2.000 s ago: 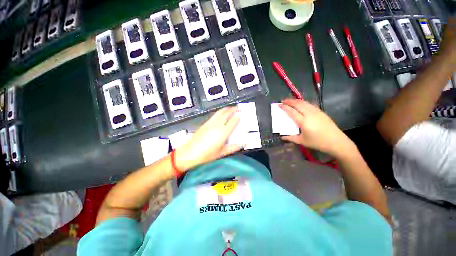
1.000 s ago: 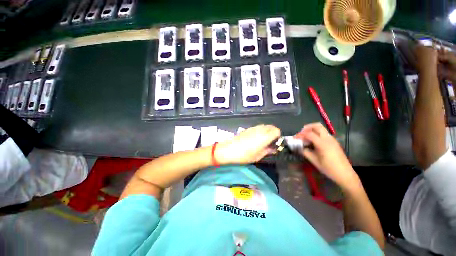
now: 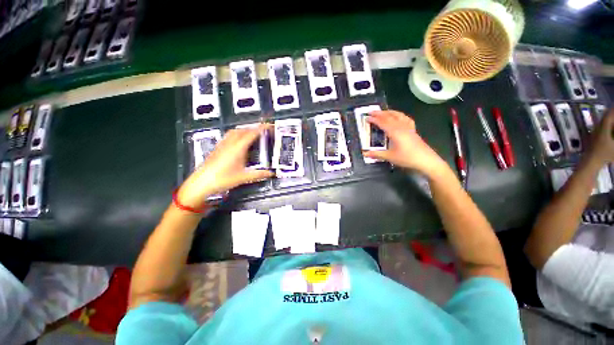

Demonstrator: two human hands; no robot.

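Observation:
The clear tray (image 3: pixel 182 151) holds two rows of white phone backs, such as this phone back (image 3: pixel 283 84). On the near row, small white-edged printed pieces, such as this printed piece (image 3: pixel 287 149), lie on some phone backs. My left hand (image 3: pixel 229 162) spans a printed piece at the second near pocket from the left, fingers at its top and thumb at its bottom. My right hand (image 3: pixel 400 141) holds a printed piece (image 3: pixel 374 135) by its ends over the rightmost near phone back. White cards (image 3: pixel 250 232) lie along the near table edge, some overlapping.
A tan-grilled fan (image 3: pixel 468 44) stands behind right. Red pens (image 3: pixel 503 138) lie right of the tray. Another tray (image 3: pixel 525 87) is at the right, by a co-worker's arm (image 3: pixel 572 192). More trays lie at the left (image 3: pixel 44 155) and back left.
My hands have moved from the near table edge up to the near row of the tray. Printed pieces now lie on phone backs there. The dark and silvery item between my hands is no longer distinguishable.

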